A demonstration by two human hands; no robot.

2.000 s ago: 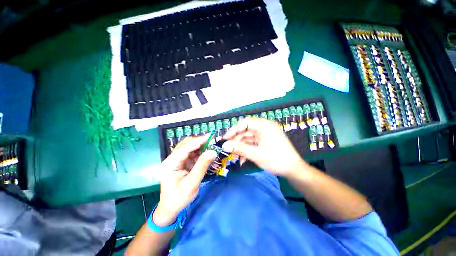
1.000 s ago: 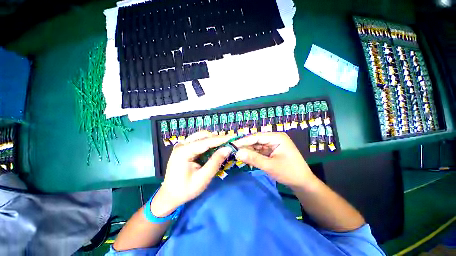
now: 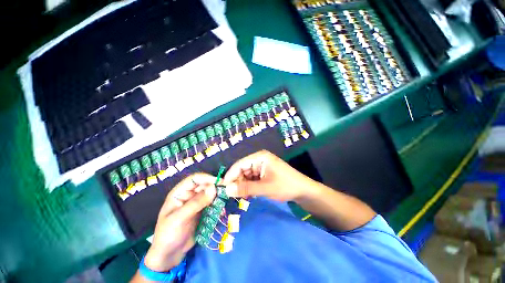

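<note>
My left hand, with a blue wrist strap, holds a green board strip with several small boards. Wires with white plugs and yellow pieces hang from its lower right. My right hand pinches the strip's top end beside the left fingertips; a green end sticks up between the hands. What the right fingertips grip exactly is partly hidden. The black work tray lies behind the hands, with a long row of wired boards and a short second row at its right end.
Black pads lie on a white backing sheet at upper left. A pale paper slip lies right of it. A full tray stands at upper right. Blurred green scraps lie at left. Cartons show at lower right.
The view has swung right, so the bench things sit further left. The board strip in my hands now hangs down in plain sight, its boards and plugs showing.
</note>
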